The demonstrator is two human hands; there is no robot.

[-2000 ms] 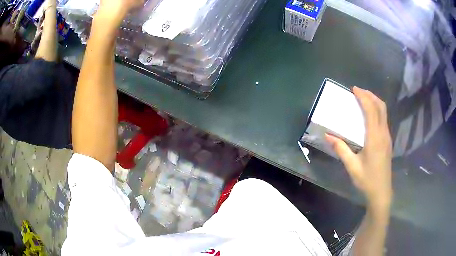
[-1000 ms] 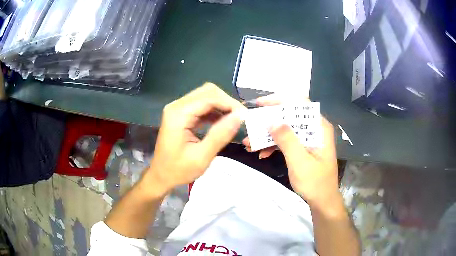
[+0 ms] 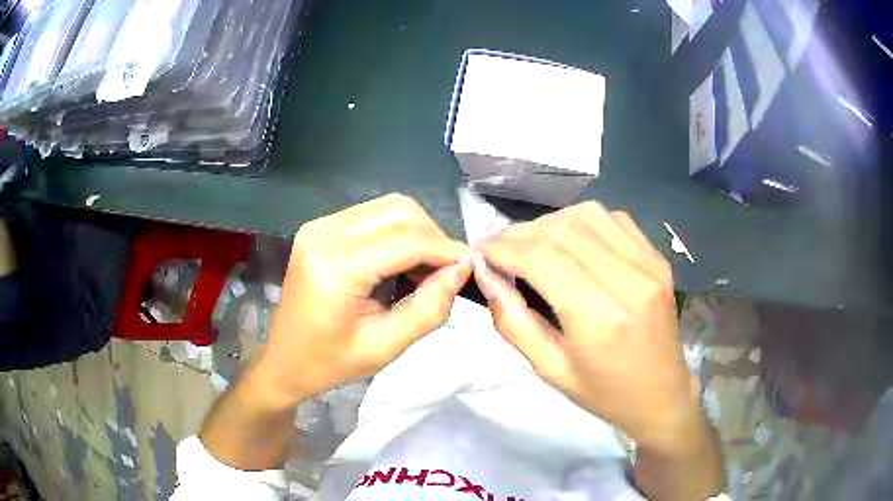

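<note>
The retail box (image 3: 530,113) sits on the bench in front of me, white face up, with a dark blue edge at its left. My left hand (image 3: 367,294) and my right hand (image 3: 592,313) meet at the fingertips just below the box's lower left corner. Both pinch a small whitish piece (image 3: 477,260), mostly hidden by the fingers. A pale strip (image 3: 480,213) shows between the fingertips and the box; I cannot tell if it is a box flap or held.
Stacked clear blister trays (image 3: 196,108) with white tags stand at the left. Blue-and-white boxes (image 3: 703,132) are at the right. A paper scrap (image 3: 677,241) lies near the bench edge. A red stool (image 3: 147,284) and part of a person in dark clothing (image 3: 59,284) are at the left.
My left hand has come from the trays to meet my right hand, which let go of the box. The printed white card in my right hand a second ago no longer shows.
</note>
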